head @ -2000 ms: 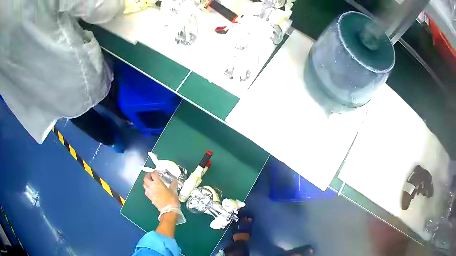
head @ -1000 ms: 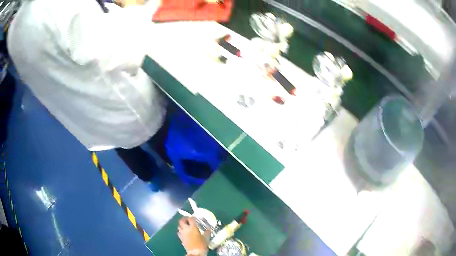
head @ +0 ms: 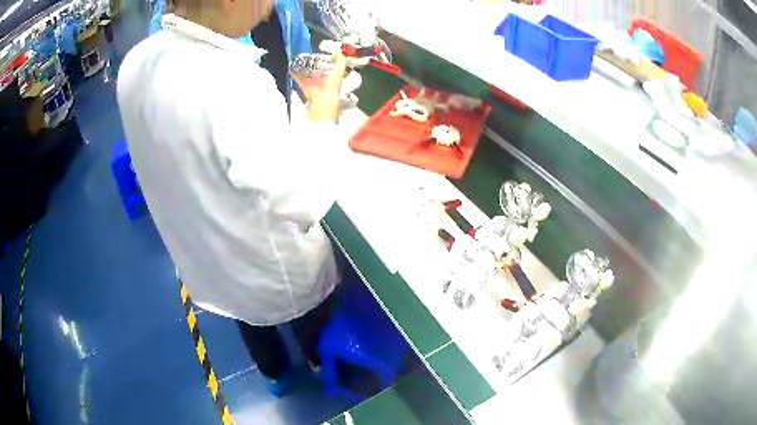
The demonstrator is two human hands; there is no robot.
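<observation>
Neither of my hands is in the picture. In front of me on the white sheet (head: pixel 373 195) lie clear, shiny figures with cream parts. One figure's rounded, glossy head (head: pixel 588 270) is at the right, with another clear head (head: pixel 523 202) farther back. Black-and-red handles (head: pixel 521 280) lie beside them, and a second black-and-red piece (head: pixel 459 219) lies farther left. At the bottom edge only a strip of the green side table (head: pixel 386 407) shows, with a small white tip (head: pixel 349 417) on it.
A person in a white coat (head: pixel 241 183) stands at the line, a hand (head: pixel 324 91) raised at a clear figure (head: pixel 353 21). An orange-red tray (head: pixel 398 149) holds cream parts. A blue bin (head: pixel 548 46) is on the shelf. A blue stool (head: pixel 357 349) stands below; the translucent tub is blurred at right.
The view has swung up and left. The hand that was at the figure on the side table, and that figure apart from a white tip, have dropped out at the bottom. The tray and shelf show more.
</observation>
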